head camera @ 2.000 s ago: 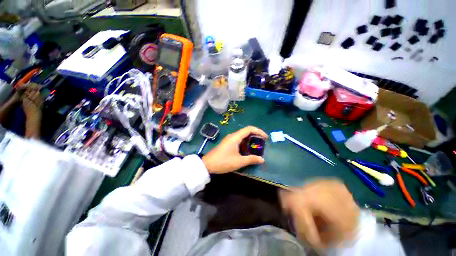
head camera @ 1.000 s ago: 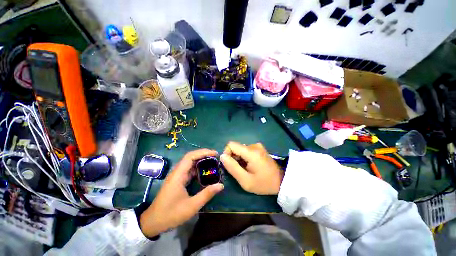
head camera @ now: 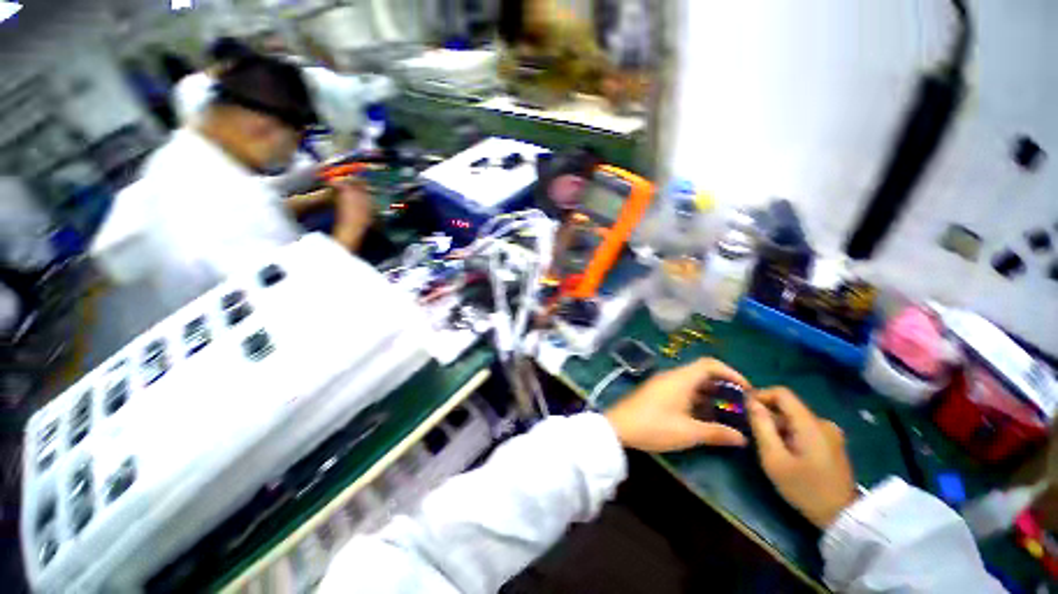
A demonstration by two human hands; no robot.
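Observation:
My left hand (head camera: 673,408) holds a small dark square smartwatch (head camera: 726,404) between thumb and fingers, above the front edge of the green bench. Its screen is lit with small coloured marks. My right hand (head camera: 803,450) is at the watch's right side, fingertips bent together against or very near its edge. Whether the right fingers hold anything is hidden. A square charging dock (head camera: 632,356) on a white cable lies just left of my left hand. The view is blurred.
A white foam tray of watches (head camera: 220,383) stands at left, with a seated person in white (head camera: 197,197) beyond it. Orange multimeter (head camera: 609,232), white cables (head camera: 507,273), bottle (head camera: 729,273), blue parts bin (head camera: 806,331) and red box (head camera: 992,406) stand behind the hands.
The view has swung left, bringing the foam tray and person into sight. The watch stays in my left hand, its screen lit. My right hand, apart from it two seconds ago, remains beside it.

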